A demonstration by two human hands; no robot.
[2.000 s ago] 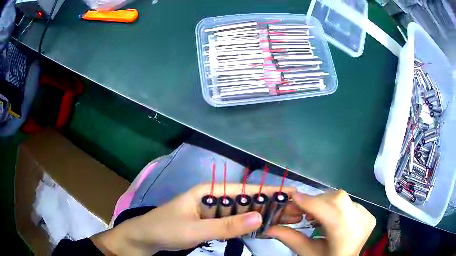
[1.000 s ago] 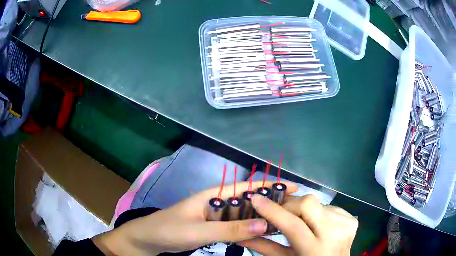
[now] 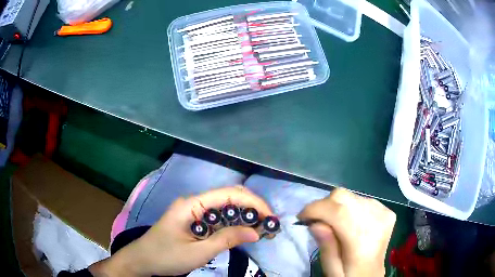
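Observation:
My left hand (image 3: 182,235) holds several wired cylindrical cells (image 3: 230,213) in a bent row above the lap, thumb across their front. Their dark round ends with pale centres face up, and thin red lead wires (image 3: 200,205) rise from some of them. The rightmost cell (image 3: 271,224) stands slightly apart from the others. My right hand (image 3: 350,232) is just to the right, not touching the cells. Its fingers are pinched on a thin dark object (image 3: 305,222); only its tip shows, so I cannot tell what it is.
A clear packing box (image 3: 184,89) with rows of cells lies on the green table (image 3: 125,76). A whitish bulk tub (image 3: 399,135) of jumbled cells is at right. A clear lid (image 3: 339,19), an orange-handled cutter (image 3: 89,26) and a plastic bag (image 3: 81,8) lie farther back. An open carton (image 3: 70,189) is lower left.
My right hand has moved right, off the cells. My left hand has moved left and tilted the row, so the ends face the camera more. The view has shifted, moving the table items left and up.

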